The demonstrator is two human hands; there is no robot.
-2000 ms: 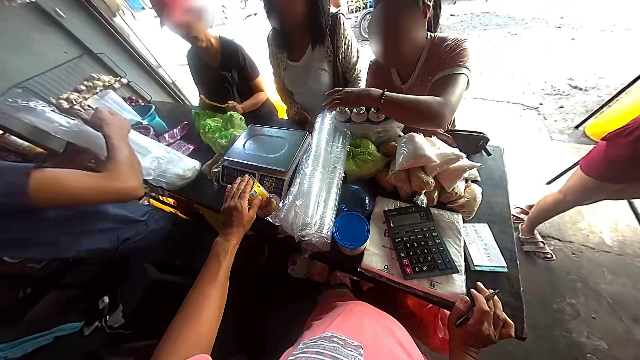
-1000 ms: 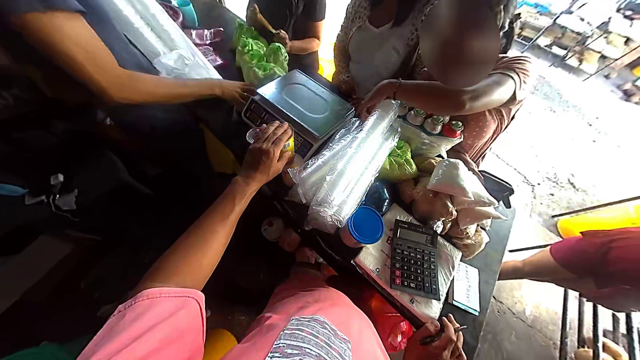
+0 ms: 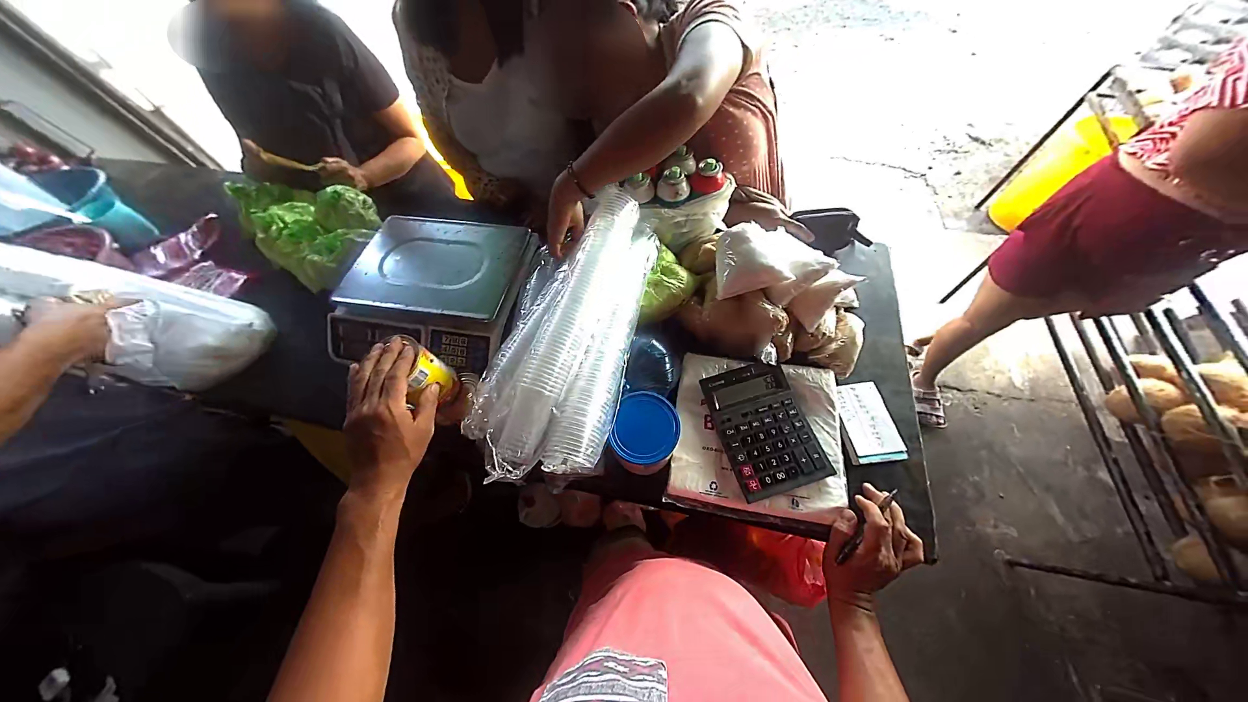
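Observation:
My left hand is closed around a small yellow can at the front of a digital weighing scale. Between the fingers of my right hand is a dark pen, beside the table's front right corner. A black desk calculator rests on a stack of white plastic bags, with a small notepad to its right. Left of these stands a jar with a blue lid. Long sleeves of clear plastic cups lie between the jar and the scale.
Across the table, one person's hand is at the cup sleeves, near several bottles. Filled plastic bags are heaped behind the calculator. At left, another person's hand touches a white plastic-wrapped bundle. A barred rack stands at right.
The co-worker's hand at left has moved off the scale to the white bundle. The hand across the table has come down to the cup sleeves. My left hand still holds the can.

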